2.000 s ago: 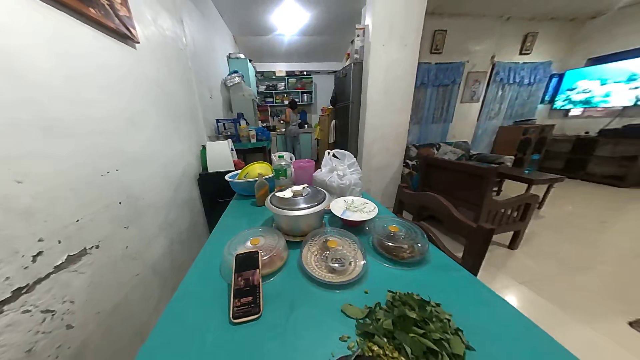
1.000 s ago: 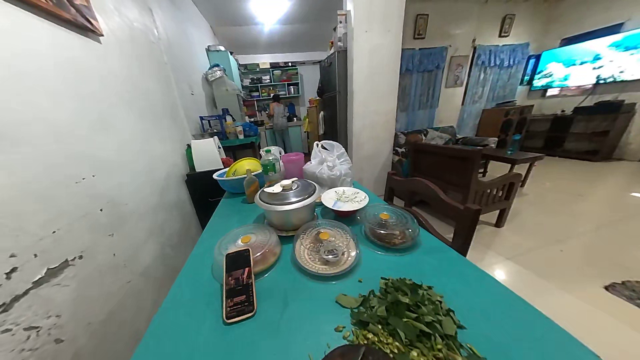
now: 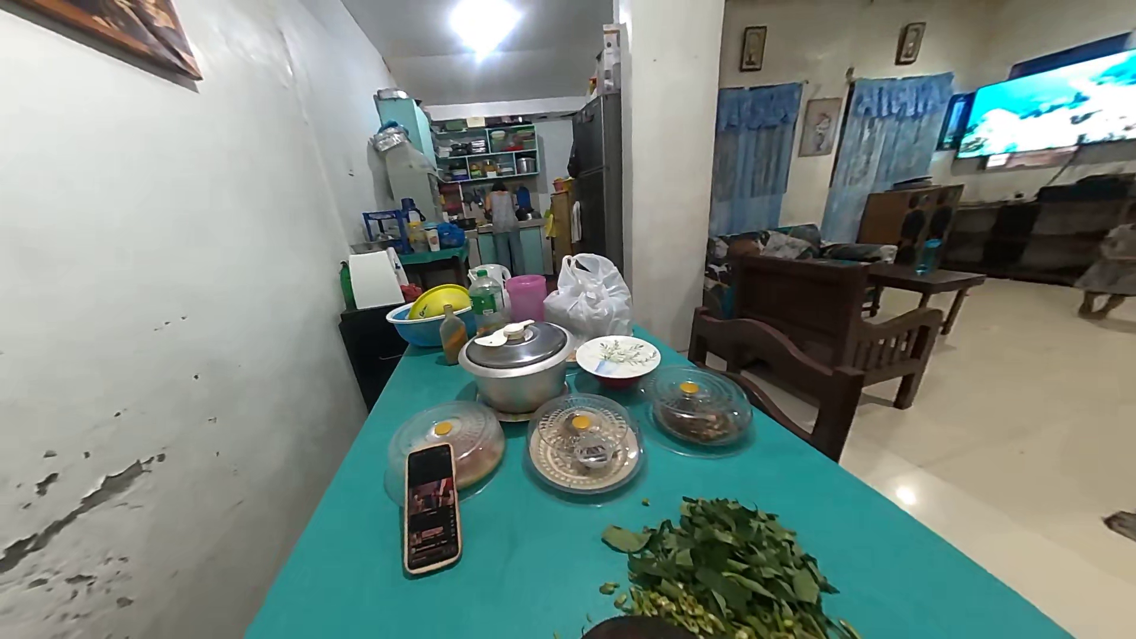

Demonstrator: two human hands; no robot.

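Note:
Neither my left hand nor my right hand is in the frame. A heap of green leaves lies on the teal table close to me, with small cut green pieces along its near side. Part of a dark rounded thing shows at the bottom edge; I cannot tell what it is. A smartphone with a lit screen leans against a clear domed cover over a plate. Beside it, a second clear cover sits over a patterned plate, and a third stands over dark food.
Behind the covers stand a lidded metal pot, a white plate on a red bowl, a glass bottle, blue and yellow basins and a white plastic bag. A wooden bench is at the right. A person stands in the far kitchen.
At the far right edge, part of a person has come into view on the floor side. The dark rounded thing shows at the bottom, as it did one second ago. The tabletop things have not moved.

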